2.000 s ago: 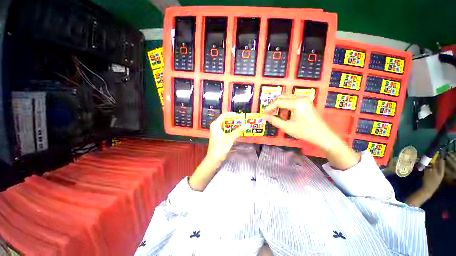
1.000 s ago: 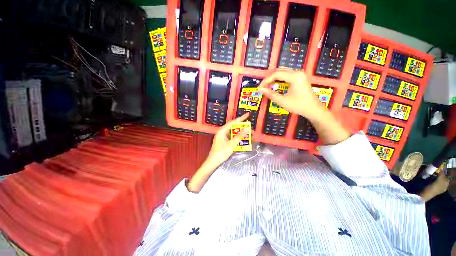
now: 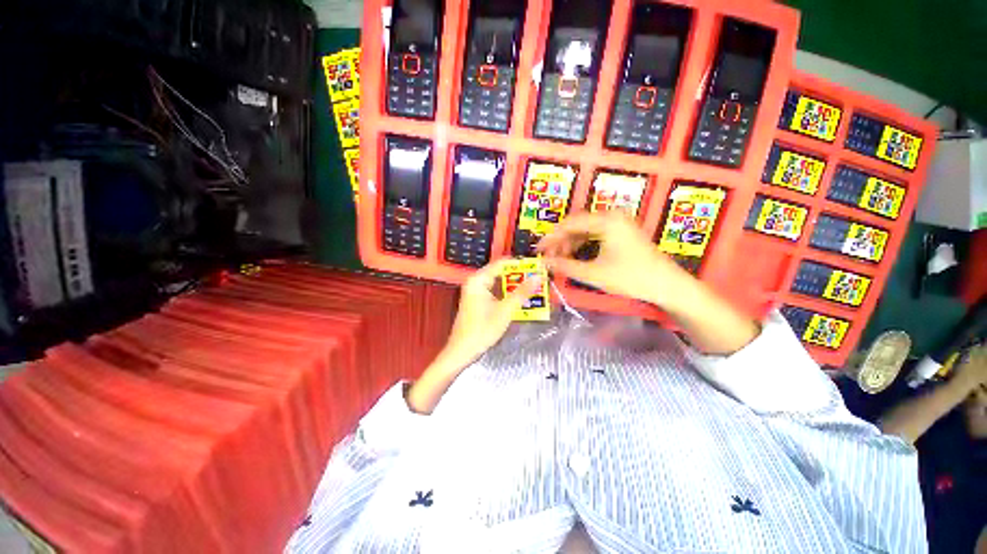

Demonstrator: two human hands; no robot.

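Observation:
My left hand [image 3: 484,308] holds a yellow screen label [image 3: 525,290] at the near edge of the red-orange phone tray [image 3: 563,154]. My right hand [image 3: 606,251] is at the label's upper right corner, thumb and finger pinched; whether they grip it I cannot tell. The tray holds two rows of black keypad phones [image 3: 489,67]. In the near row, the three right phones bear yellow labels [image 3: 689,220]; the two left ones show dark screens, as does the far row. My right hand covers part of the near-row phones. A thin clear strip hangs below my fingers.
A second tray [image 3: 912,202] of labelled phones lies at the right, partly under the first. Yellow label sheets [image 3: 344,97] lie left of the tray. Stacked red trays [image 3: 206,400] fill the lower left. A black open case [image 3: 152,141] stands at left. Another person's hand [image 3: 969,373] is at far right.
The label on the near row's middle phone now lies over its screen. My right hand has moved from above the near row down to the label in my left hand.

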